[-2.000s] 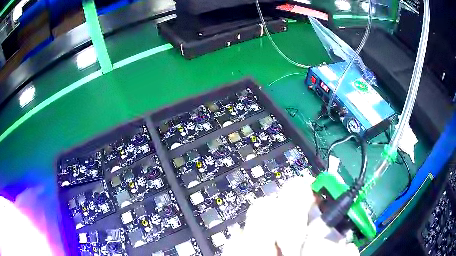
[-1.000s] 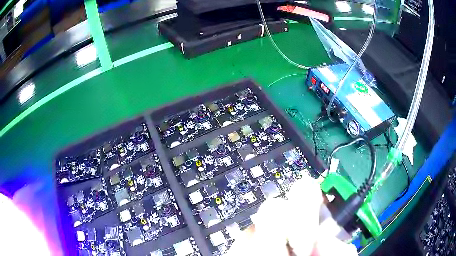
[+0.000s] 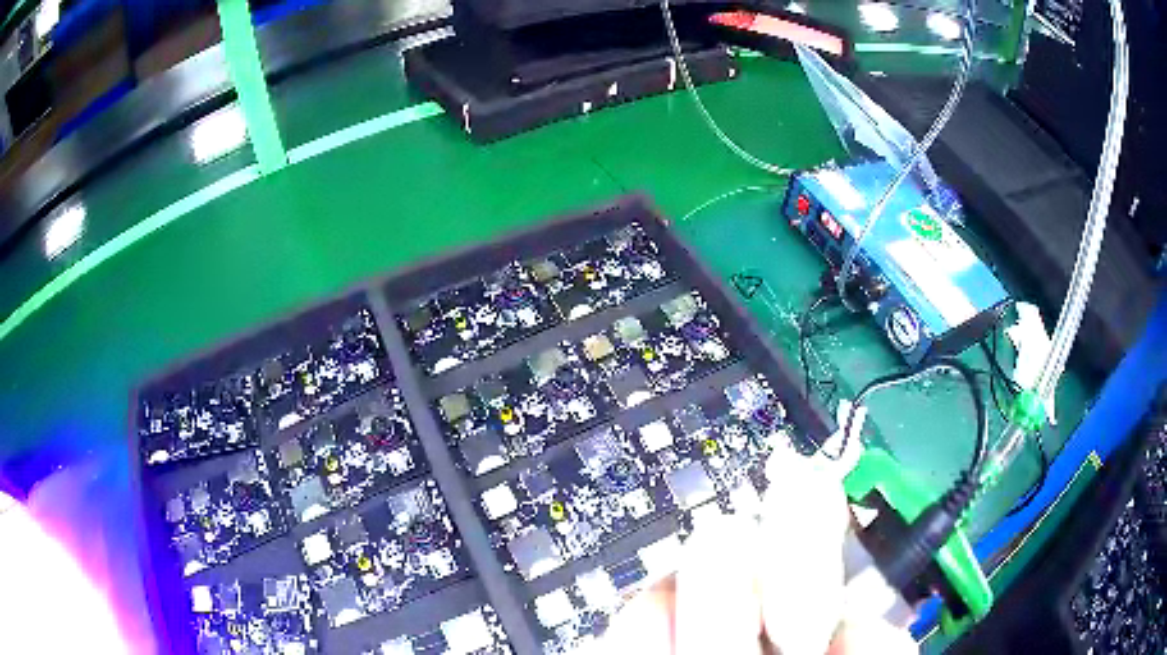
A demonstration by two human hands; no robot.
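A wide black component tray (image 3: 433, 441) lies in front of me, with many dark circuit boards (image 3: 525, 403) in two blocks of pockets. My right hand (image 3: 774, 563), overexposed white, is over the tray's near right part. It is closed around a corded hand tool (image 3: 924, 535) with a black cable end and a bright green part; the tool's tip is hidden. A white and pink-purple glare (image 3: 51, 582) fills the lower left; I cannot tell whether it is my left hand.
A blue controller box (image 3: 909, 250) with a clear plastic flap (image 3: 864, 109) stands at the right. A thin cable and a clear hose (image 3: 1088, 243) run to the tool. Black stacked trays (image 3: 563, 96) are at the back. A board-filled tray (image 3: 1120, 563) is at the lower right edge.
My right hand and the tool have shifted slightly right and down. The clear hose and the cable loop have moved right with them. The tray stays nearly in place.
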